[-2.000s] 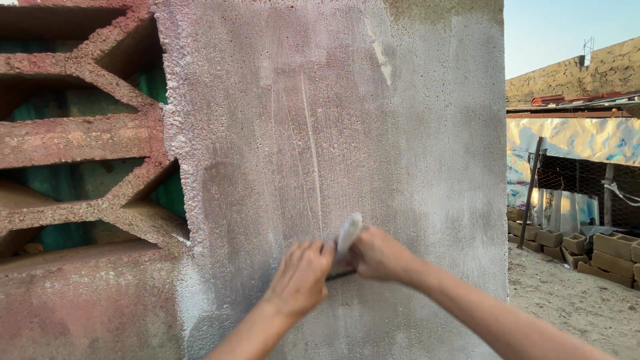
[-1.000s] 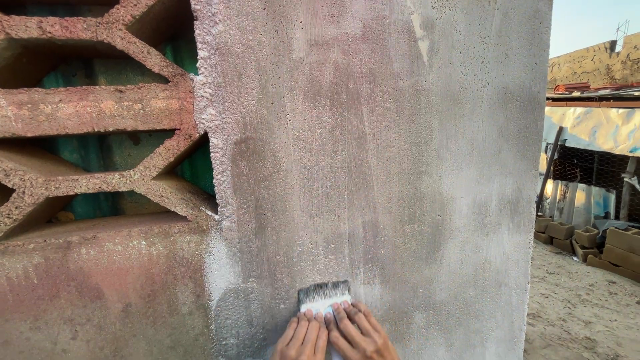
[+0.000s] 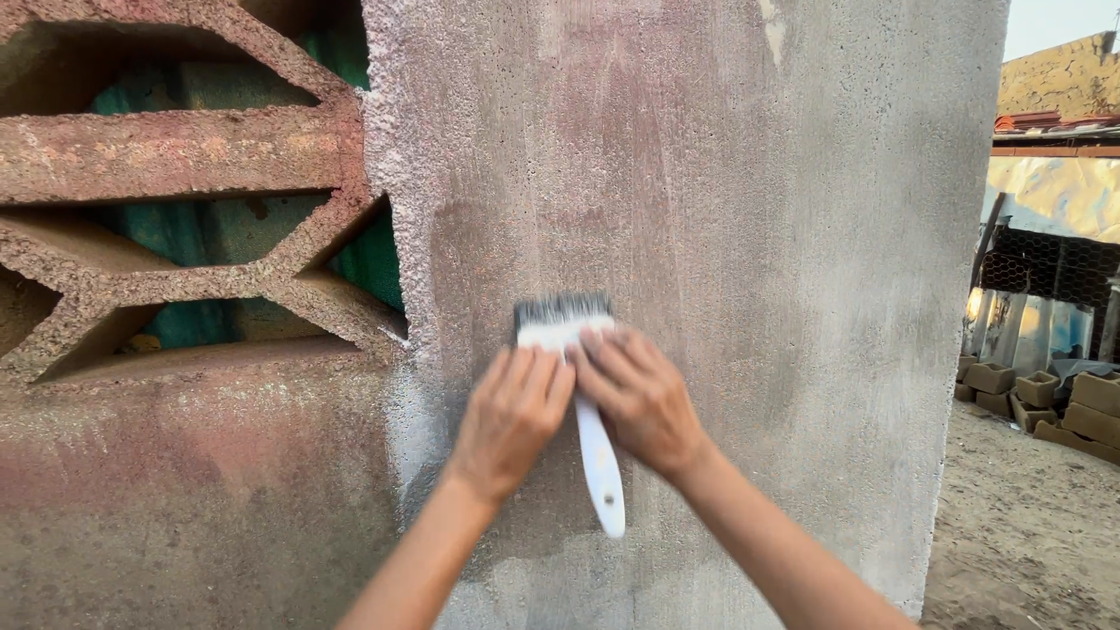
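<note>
A wide paintbrush (image 3: pixel 599 446) with dark bristles and a white handle lies against a rough cement-plastered wall (image 3: pixel 840 306), its bristles pointing up. My left hand (image 3: pixel 516 411) grips the left side of its white head, and my right hand (image 3: pixel 643 398) grips the right side. The handle hangs down between my wrists, tilted slightly right. Around the brush the wall is streaked grey, whitish and faded pink, with darker patches on the left and a paler area along the bottom.
Pinkish openwork concrete blocks (image 3: pixel 175 149) with green sheeting behind them adjoin the wall at left. Beyond its right edge are sandy ground (image 3: pixel 1015 516), stacked hollow blocks (image 3: pixel 1094 407), wire mesh (image 3: pixel 1059 262) and a yellowish wall (image 3: pixel 1059 79).
Both hands have moved the brush up the wall from the lower position of a second ago. Two seconds ago the hands held it with the handle pointing up.
</note>
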